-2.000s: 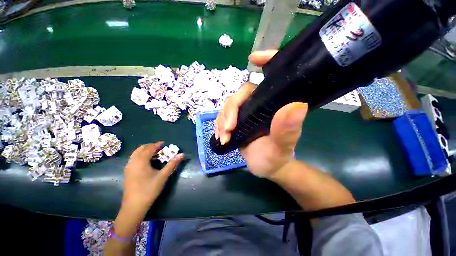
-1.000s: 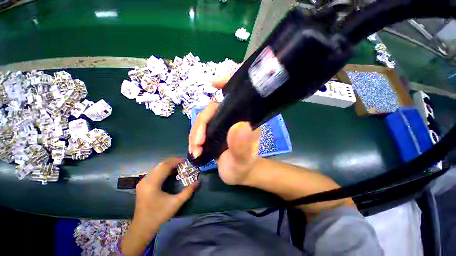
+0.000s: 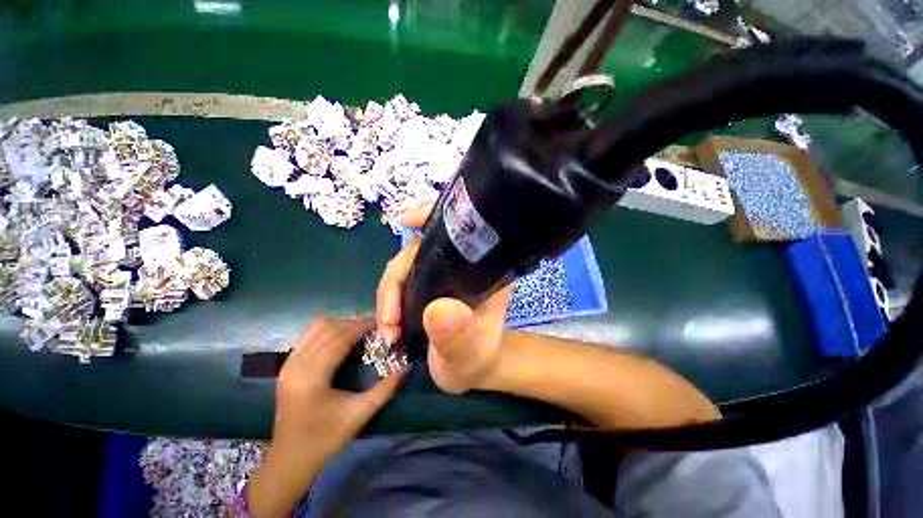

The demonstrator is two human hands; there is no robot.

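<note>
My right hand is wrapped around the black electric screwdriver, which stands steeply with its lower end at a small white module. The tip itself is hidden by my fingers. My left hand holds that module between thumb and fingers on the dark green bench. The blue screw tray, full of small screws, lies behind the screwdriver and is partly covered by it.
Piles of white modules lie at left and back centre. A dark flat block lies beside my left hand. At right are a white power strip, a cardboard screw box and a blue tray. The thick cord loops right.
The screwdriver has moved left from the screw tray to the module and now stands more upright. My left hand has moved slightly right with the module. The cord loop has come into view.
</note>
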